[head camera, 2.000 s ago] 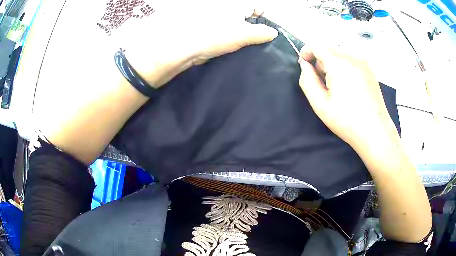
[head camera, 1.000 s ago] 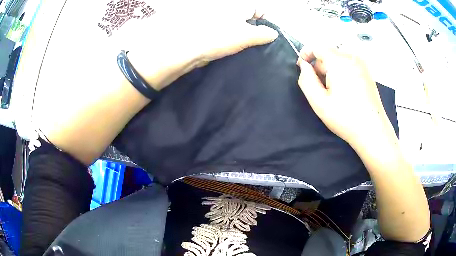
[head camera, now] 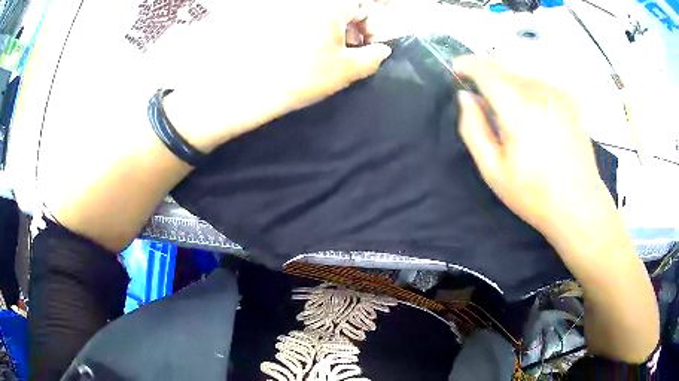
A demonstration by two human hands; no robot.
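A large limp black panel (head camera: pixel 335 178) lies over the table's front edge, its narrow top end between my hands. My left hand (head camera: pixel 327 63) lies at the panel's upper left edge, thumb on the edge and fingers curled, gripping it. My right hand (head camera: pixel 521 134) is at the upper right edge, slightly blurred, closed on a thin pointed tool (head camera: pixel 445 63) that slants up-left along the panel's top. The tool's handle is mostly hidden by the fingers. Small brown tabs (head camera: pixel 165 21) lie heaped at the table's upper left.
The white table (head camera: pixel 97 97) has a ruler (head camera: pixel 186 231) along its front edge. Brown cords (head camera: pixel 372 286) hang below the panel, over the lap. A blue crate (head camera: pixel 151 271) stands under the table at left. Machine parts are cut off at the top right.
My left hand has moved left, its fingers now curled. My right hand has shifted right and down slightly. The panel has shifted rightward and shows new creases. The view has tilted slightly.
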